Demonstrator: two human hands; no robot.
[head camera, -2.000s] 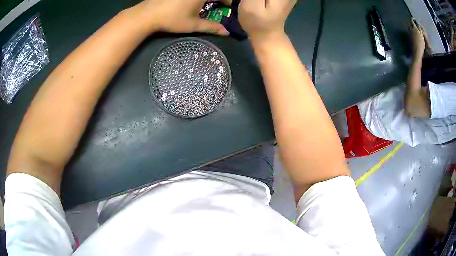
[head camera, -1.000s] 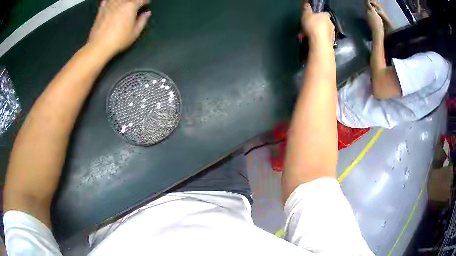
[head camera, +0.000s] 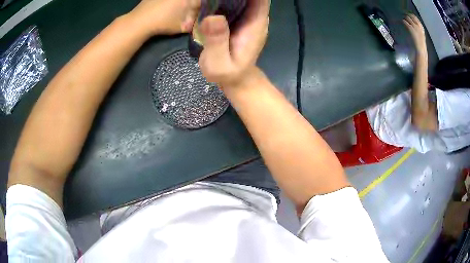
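My right hand (head camera: 234, 46) is closed around the thick black electric screwdriver (head camera: 224, 7), its yellowish band showing beside my thumb, over the far right rim of the round screw tray (head camera: 188, 97). The tray holds many tiny silvery screws. My left hand (head camera: 170, 15) is at the top edge, partly cut off, just left of the screwdriver. Its fingertips are hidden behind the screwdriver and frame edge, so I cannot tell what it holds.
A clear crumpled plastic bag (head camera: 21, 69) lies far left. A black cord (head camera: 300, 56) crosses the green mat right of the tray. A black housing with board (head camera: 380, 26) lies at the far right, near another person's hand (head camera: 415, 33). A red stool (head camera: 368, 141) stands beyond the bench edge.
My right hand has come back from the far right to the tray with the screwdriver. My left hand has moved right. The view has shifted, showing the far-right housing again.
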